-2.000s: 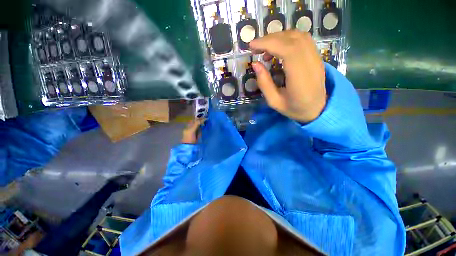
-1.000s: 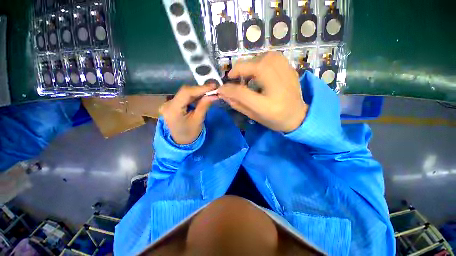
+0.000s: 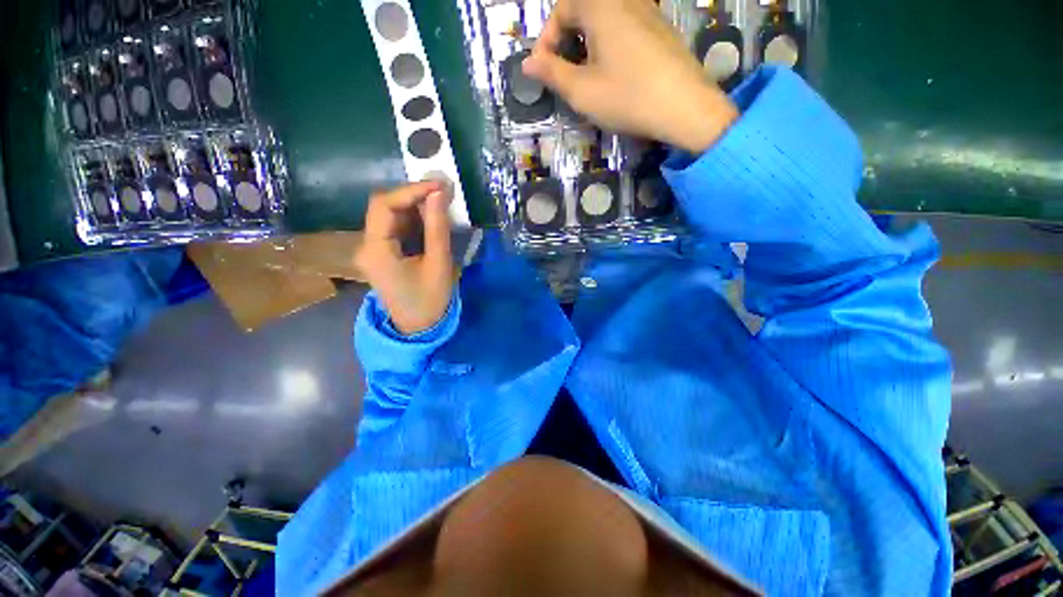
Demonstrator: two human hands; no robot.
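Note:
A white liner strip (image 3: 414, 89) with several dark round pads slants down the mat. My left hand (image 3: 408, 251) pinches its lower end between thumb and index finger. A clear blister tray (image 3: 499, 222) to the right of the strip holds dark modules; most that show carry a pale circle. My right hand (image 3: 624, 70) is over the tray's upper left part, fingertips pinched together at a dark module (image 3: 528, 91) in the left pocket. A small greyish round shape, likely a pad, shows at these fingertips. The hand hides the pockets beside it.
A second clear tray (image 3: 175, 237) of modules lies on the green mat (image 3: 326, 117) at the left. Brown cardboard (image 3: 262, 286) shows below the bench edge. Another blue garment (image 3: 70, 321) is at far left. Pipe-frame racks (image 3: 222, 531) stand at the lower corners.
My right hand has moved from the strip's end beside my left hand up to the tray's upper left module. My left hand has shifted slightly left with the strip.

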